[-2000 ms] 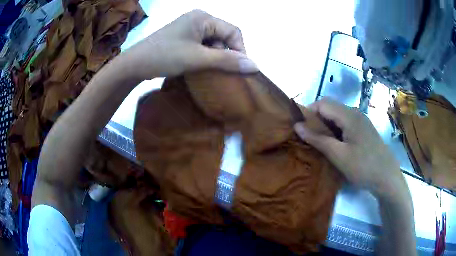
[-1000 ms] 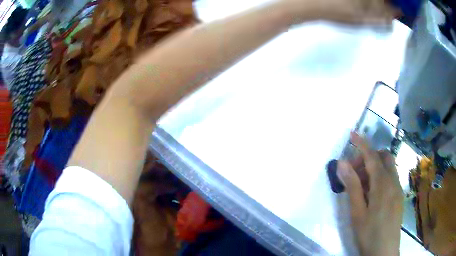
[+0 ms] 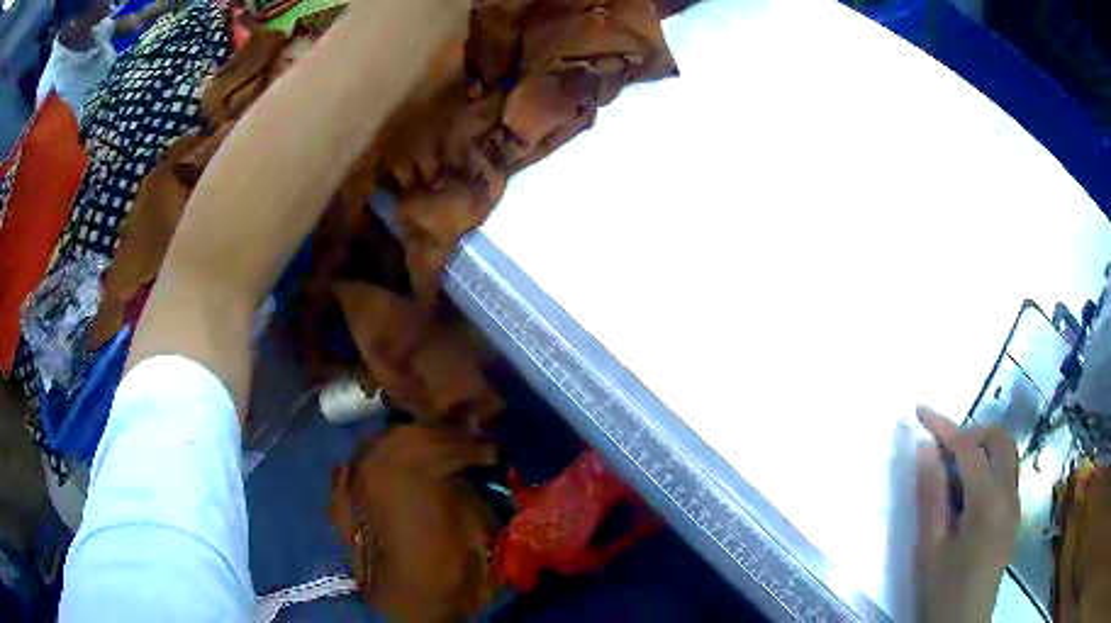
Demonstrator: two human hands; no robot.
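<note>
My left hand is out of the picture; its forearm crosses the brown heap and is cut off by the top edge. My right hand (image 3: 971, 517) is at the lower right on the white table (image 3: 743, 268), blurred, beside the needle plate cover (image 3: 1009, 371). Its fingers are bent around a small dark object (image 3: 954, 478), only partly visible. A crumpled bundle of brown gathered pieces (image 3: 560, 91) lies on the table's left corner and hangs over its edge.
A ruler strip (image 3: 646, 450) runs along the table's front edge. Below it are a red cloth or bag (image 3: 567, 523), a hanging brown piece (image 3: 420, 517) and a pale spool-like object (image 3: 350, 402). Brown cut pieces (image 3: 1084, 542) lie at the right edge. A person (image 3: 79, 55) shows at the top left.
The brown panel held in both hands earlier is no longer in them. The view has swung left. My left hand has moved out at the top; my right hand has come down to the table by the machine.
</note>
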